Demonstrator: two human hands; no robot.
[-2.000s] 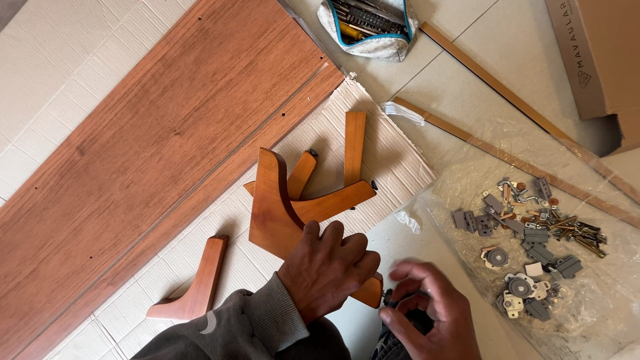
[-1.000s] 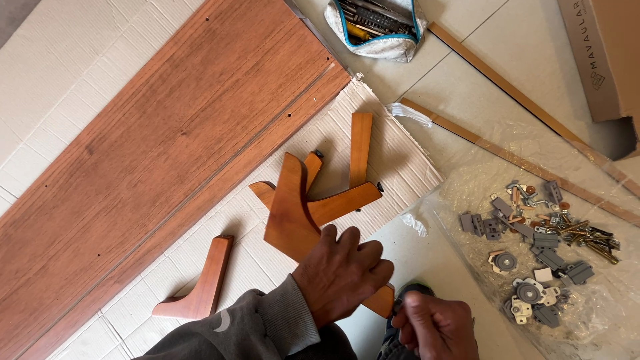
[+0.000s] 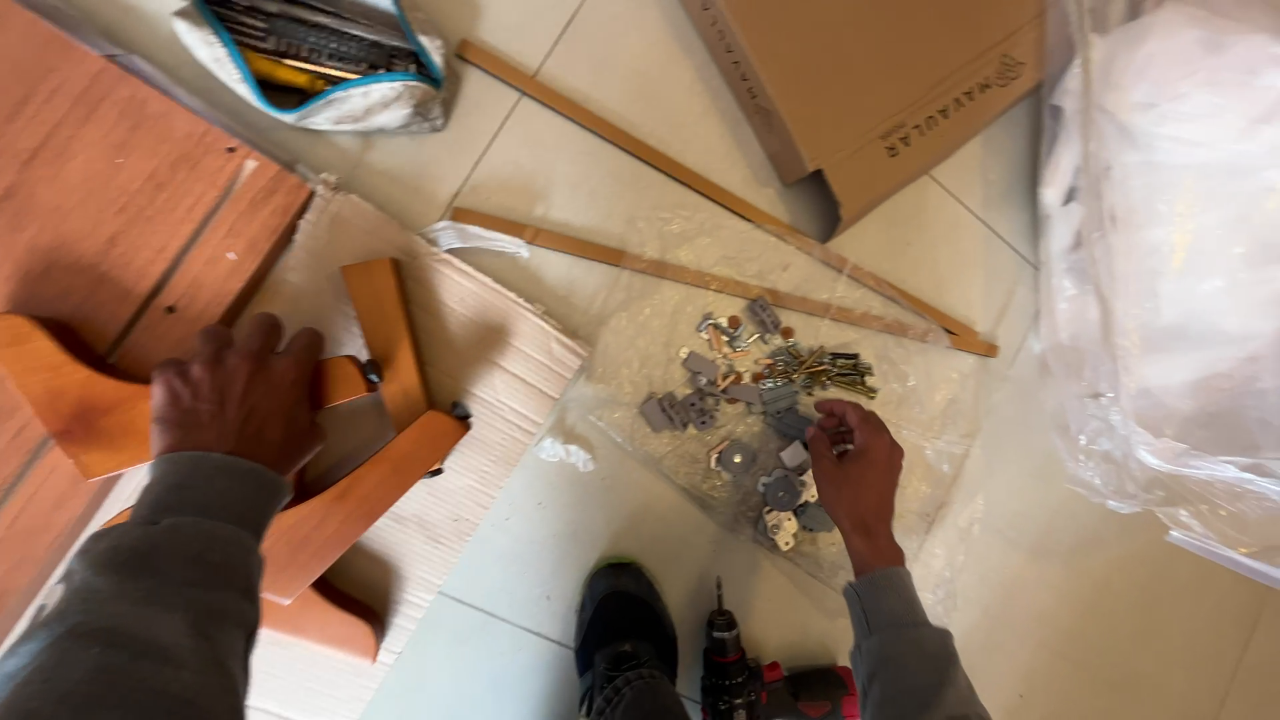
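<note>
My left hand (image 3: 240, 395) is closed over an angled brown wooden leg (image 3: 75, 400), which lies over the edge of a reddish-brown wooden panel (image 3: 90, 190). Beside it, more wooden legs (image 3: 370, 490) with small dark fittings at their ends lie on corrugated cardboard (image 3: 490, 390). My right hand (image 3: 855, 450) is over a pile of hardware on clear plastic, fingertips bent at some grey plastic fittings (image 3: 790, 422); whether it grips one cannot be told. Close by are a bunch of screws (image 3: 820, 370), grey hinge-like pieces (image 3: 680, 410) and round grey fittings with metal plates (image 3: 783, 490).
A cordless drill (image 3: 735, 665) lies near my shoe (image 3: 625, 620). Two thin wooden strips (image 3: 640, 150) cross the tiled floor. An open tool pouch (image 3: 375, 105) is at the top left, a cardboard box (image 3: 880, 90) at the top, and clear plastic wrapping (image 3: 1160, 270) at the right.
My right hand has moved from beside the leg's end to the hardware pile. My left hand has carried its leg leftward, over the panel's edge. The view has shifted to the right.
</note>
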